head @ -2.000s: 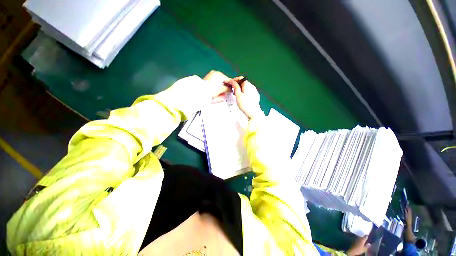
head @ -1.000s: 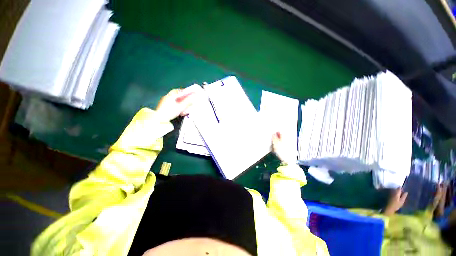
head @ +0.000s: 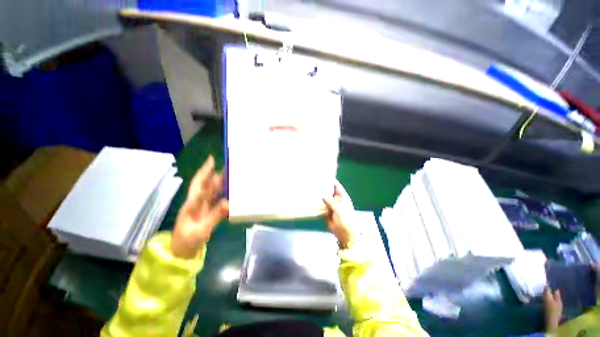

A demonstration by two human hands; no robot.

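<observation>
A clipboard with a blue edge and a white sheet (head: 283, 151) is raised upright in front of me, its top at the shelf edge. The sheet has a short red mark; other writing is too faint to read. My right hand (head: 339, 214) grips its lower right corner. My left hand (head: 199, 209) is beside its lower left edge, fingers apart; contact there is unclear. Below it on the green bench lies a tablet-like dark glossy panel (head: 286, 260) on a white pile.
A flatter white stack (head: 112, 201) stands at left, a tall row of white sleeves (head: 454, 217) at right. A grey overhead shelf (head: 408, 72) crosses the back. Brown cartons (head: 46, 171) are at far left. Another person's hand (head: 552, 308) shows at lower right.
My view has tilted up. The clipboard has gone from lying on the bench to being held up by the shelf, and the dark panel beneath now shows. The pen seen earlier is out of sight.
</observation>
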